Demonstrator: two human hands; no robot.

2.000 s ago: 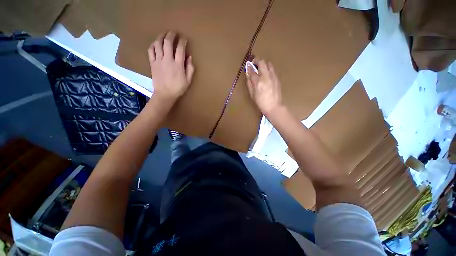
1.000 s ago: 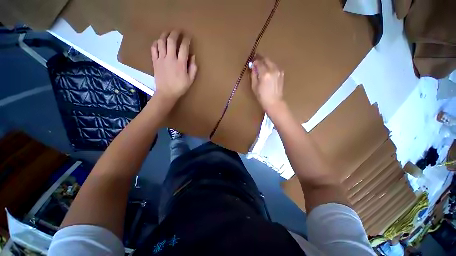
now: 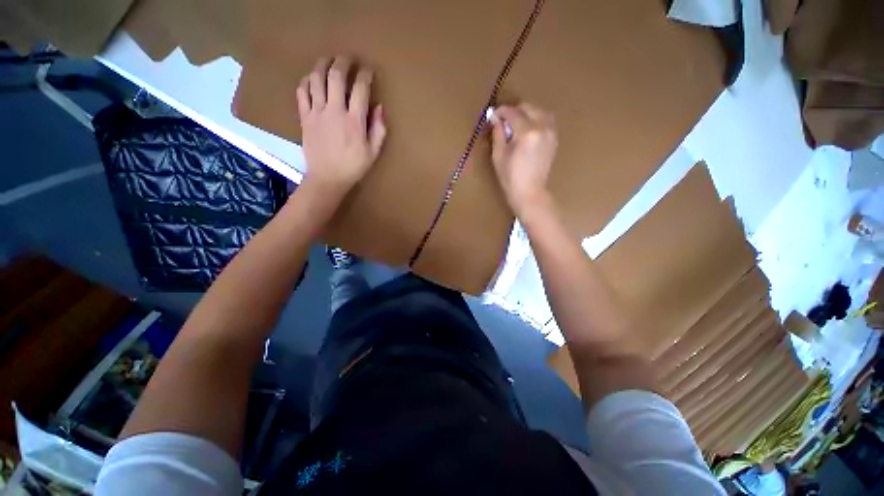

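Note:
A large tan-brown panel (image 3: 611, 126) lies flat in front of me with a thin dark, sparkling line (image 3: 451, 184) running down its middle. My left hand (image 3: 339, 126) rests palm down on the panel, left of the line, fingers slightly spread and holding nothing. My right hand (image 3: 524, 147) pinches a small white wad (image 3: 491, 115) in its fingertips, at the right side of the line. Part of the wad is hidden by the fingers.
A row of overlapping tan panels (image 3: 722, 363) lies at the right. A black quilted stool (image 3: 194, 199) stands at the left beside the table edge. Yellowish-green bundles (image 3: 790, 421) are at the lower right. Brown pieces (image 3: 845, 63) lie at the upper right.
My right hand has moved slightly up and right, its fingers now more curled around the white wad. My left hand stays flat on the panel.

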